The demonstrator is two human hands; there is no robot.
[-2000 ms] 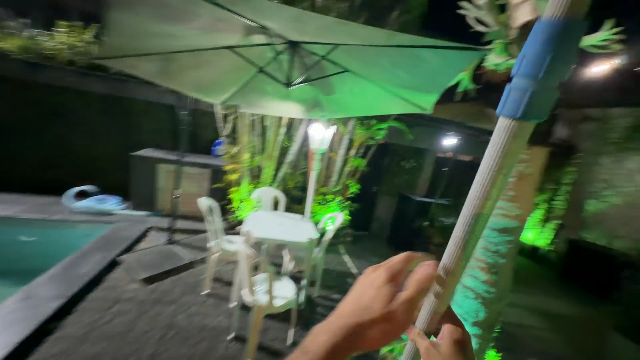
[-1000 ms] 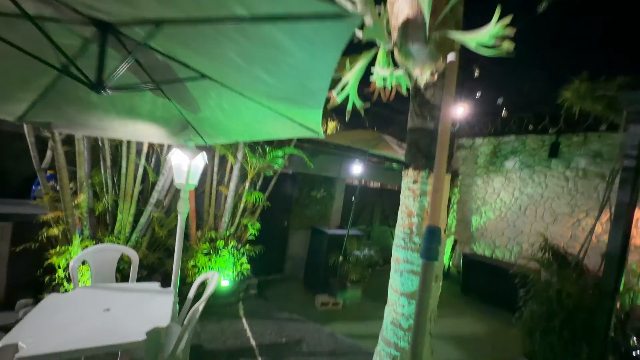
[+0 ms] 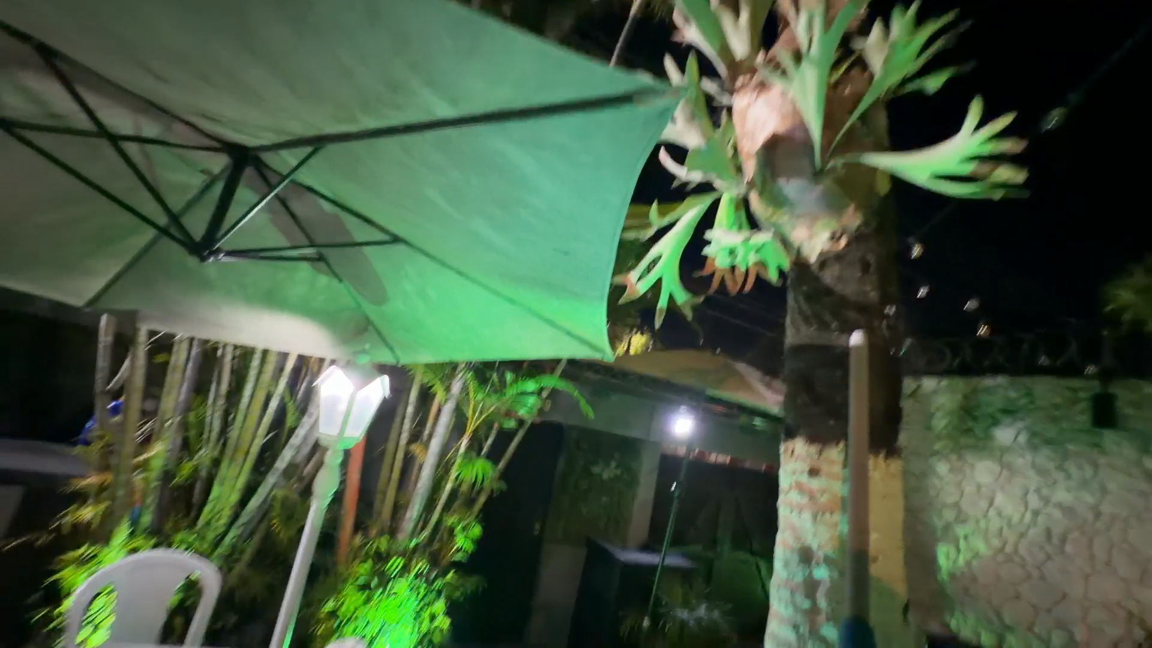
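Neither my left hand nor my right hand is in the frame of now. A long pole stands nearly upright at the lower right, its rounded tip below the staghorn fern, with a blue collar at the bottom edge of the view. What holds the pole is out of view. Behind it rises a palm trunk with a pale, rough lower part. A staghorn fern grows on the trunk above the pole's tip.
A large patio umbrella spreads across the upper left. Below it are a lit lamp post, bamboo-like stems and a white plastic chair. A stone wall stands at the right, and a second lit lamp farther back.
Two seconds ago both hands were at the pole; they have left the view. The pole has gone from slanted to nearly upright. The view has turned right and up, away from the pool.
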